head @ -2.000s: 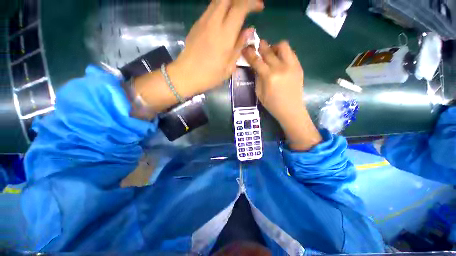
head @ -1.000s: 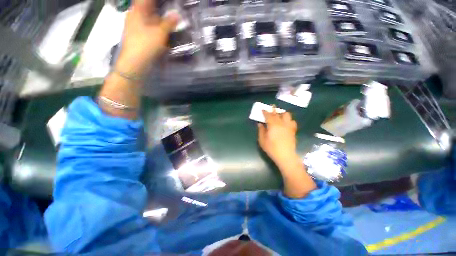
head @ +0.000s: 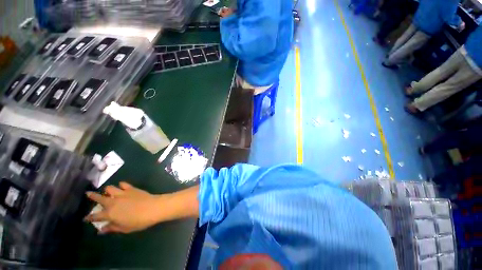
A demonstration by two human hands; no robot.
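My right hand (head: pixel 126 209) is low at the left, palm down over the dark green mat. Its thumb and fingertips are on a small white cloth or piece (head: pixel 99 217), partly hidden under them. A white pad (head: pixel 112 164) with a small item on it lies just beyond the hand. A whitish bottle (head: pixel 142 129) lies or leans, which I cannot tell, beyond the pad. A short white stick (head: pixel 167 151) is by its base, beside a heap of clear and blue bits (head: pixel 188 163). My left hand is not in view.
Clear blister trays with dark phones (head: pixel 79 74) are at the upper left, more (head: pixel 31 179) at the left. Film strips (head: pixel 185 57) and a blue-smocked person (head: pixel 260 39) are farther along the bench. Stacked trays (head: pixel 430 227) stand at the lower right; other people are beyond.
The view has swung to the right, onto the aisle. My left hand, earlier over the phone and then at the trays, has left the picture. My right hand stays with the white piece.
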